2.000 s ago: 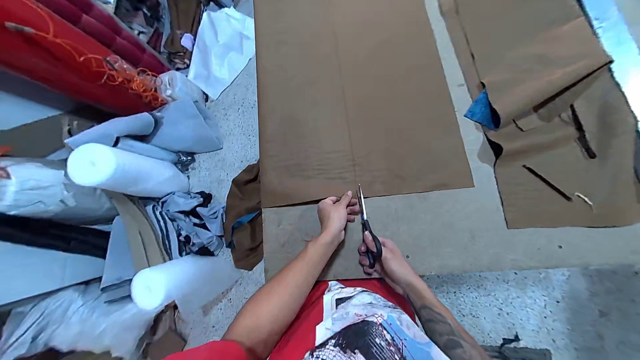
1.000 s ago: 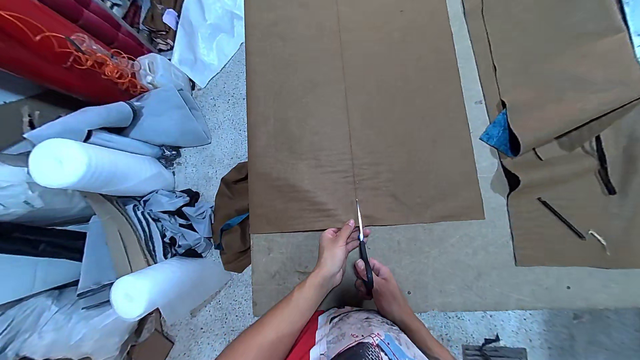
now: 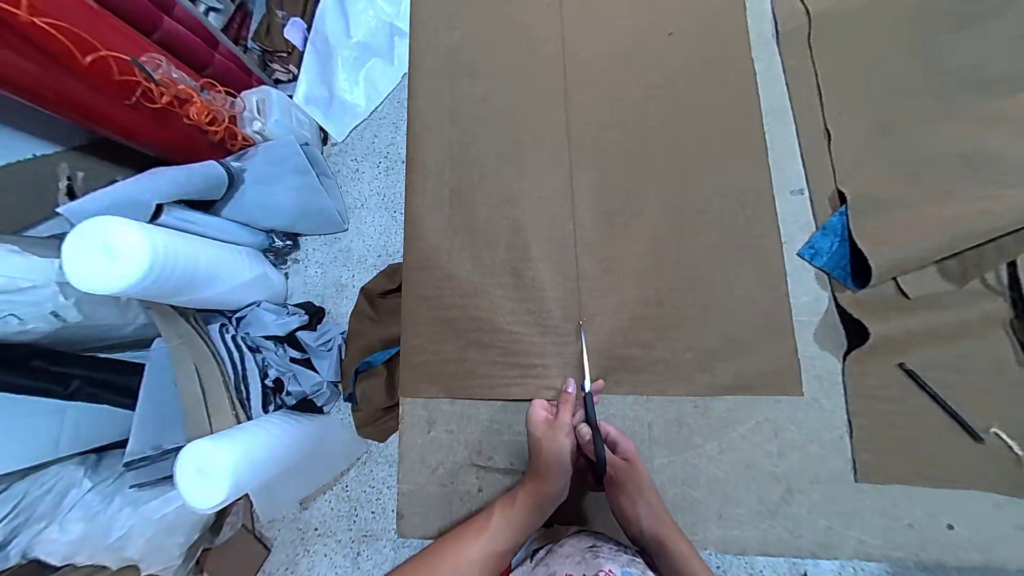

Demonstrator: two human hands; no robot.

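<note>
A large sheet of brown fabric [image 3: 680, 200] lies flat on the worktable, with a thin lengthwise line [image 3: 570, 160] down its middle. My right hand [image 3: 628, 472] is closed on the black handles of a pair of scissors [image 3: 590, 408]. The metal blades point away from me, look closed, and lie over the fabric close to the lower end of the line. My left hand [image 3: 556, 440] is at the near edge of the fabric, just left of the scissors, fingers at the edge beside the blades; whether they pinch the cloth is hard to see.
More brown fabric [image 3: 920, 320] with a blue folded corner [image 3: 836, 248] lies at the right, a dark stick [image 3: 940, 402] on it. White rolls [image 3: 168, 260], grey sheets and a crumpled striped cloth [image 3: 272, 360] are on the left. Brown cloth [image 3: 376, 352] hangs by the table's left edge.
The scissors and both hands stay at the near edge of the fabric by the line. The view has shifted somewhat; nothing else has plainly changed.
</note>
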